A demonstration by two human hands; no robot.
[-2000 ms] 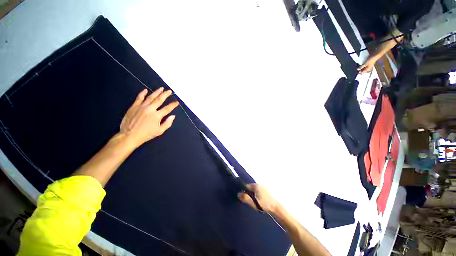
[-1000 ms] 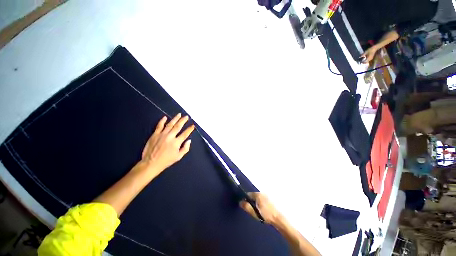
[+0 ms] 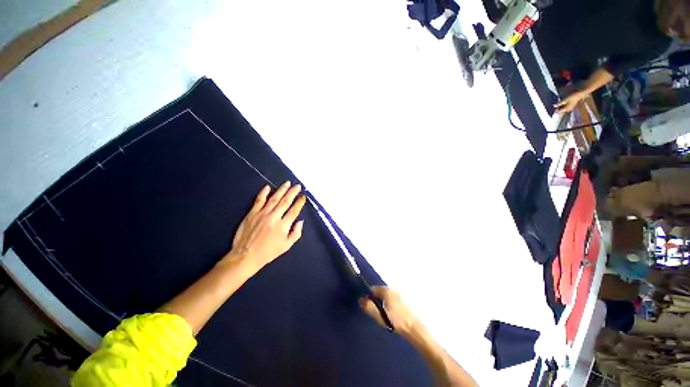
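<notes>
A large navy-black trouser panel (image 3: 151, 204) with white chalk lines lies on the white table. My left hand (image 3: 268, 225) rests flat on the panel near its right edge, fingers a little apart, just left of the shears' tip. My right hand (image 3: 392, 311) is shut on the black handles of the tailor's shears (image 3: 333, 234). The silver blades lie along the panel's right edge and point up and left. A narrow dark strip of cloth runs beside the blades on the right. Whether the blades are fully closed cannot be told.
An electric cutting machine (image 3: 505, 34) stands at the top right, its cord near dark strips. Folded dark pieces (image 3: 533, 204) and red-orange pieces (image 3: 579, 242) lie at the far side. A small dark piece (image 3: 514, 344) lies lower right. A person's hand (image 3: 571, 102) is across the table.
The view has shifted. My left hand is further right and lower in the picture and now lies closer to the shears. The shears are further along the panel's edge towards its upper corner.
</notes>
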